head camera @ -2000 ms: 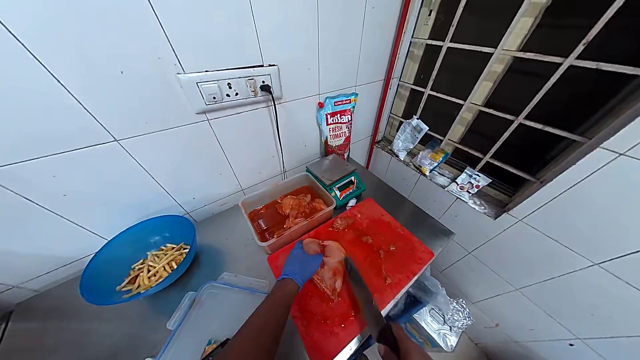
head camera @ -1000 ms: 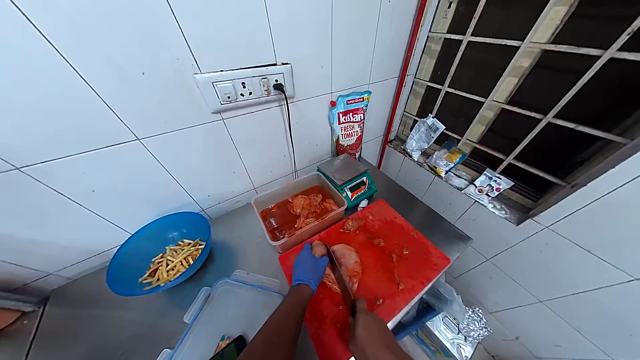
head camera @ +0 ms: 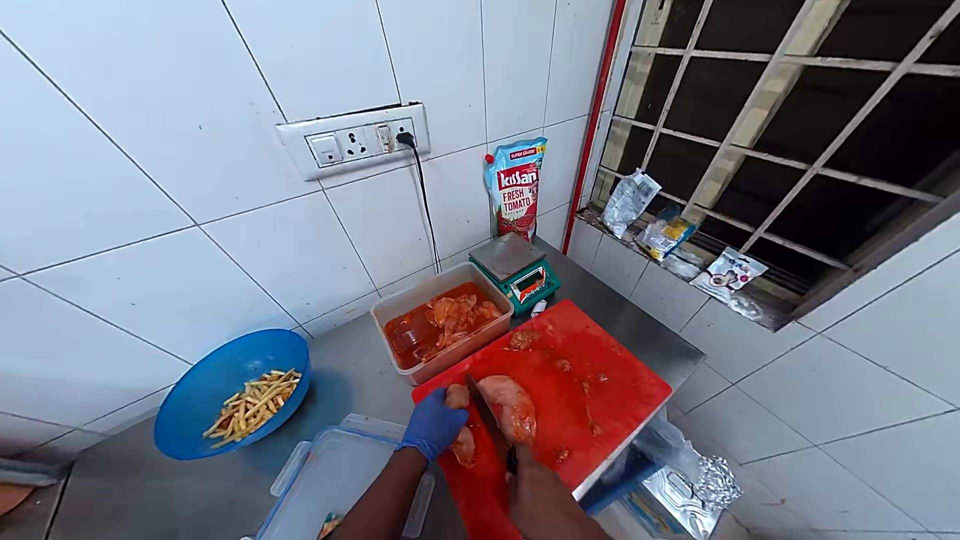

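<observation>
My left hand (head camera: 435, 426), in a blue glove, grips a piece of raw meat (head camera: 463, 444) on the red cutting board (head camera: 615, 390). Bare, my right hand (head camera: 536, 480) is closed on the black handle of a kitchen knife (head camera: 487, 412). The blade lies between the held piece and a larger piece of raw meat (head camera: 511, 405) just to its right. Small scraps (head camera: 562, 365) are scattered over the board's right half. Behind the board, a plastic tub (head camera: 442, 364) holds more meat in red liquid.
A blue bowl (head camera: 232, 345) of cut fries stands at left, near a clip-lid container (head camera: 330, 465). A green kitchen scale (head camera: 529, 281) and a Kissan ketchup pouch (head camera: 516, 187) stand behind the board. Crumpled foil (head camera: 716, 484) lies at lower right. Packets (head camera: 630, 202) rest on the window ledge.
The knife, lower at the board's near edge two seconds ago, has come up over the meat. The meat beneath my hands now lies in two separated pieces either side of the blade.
</observation>
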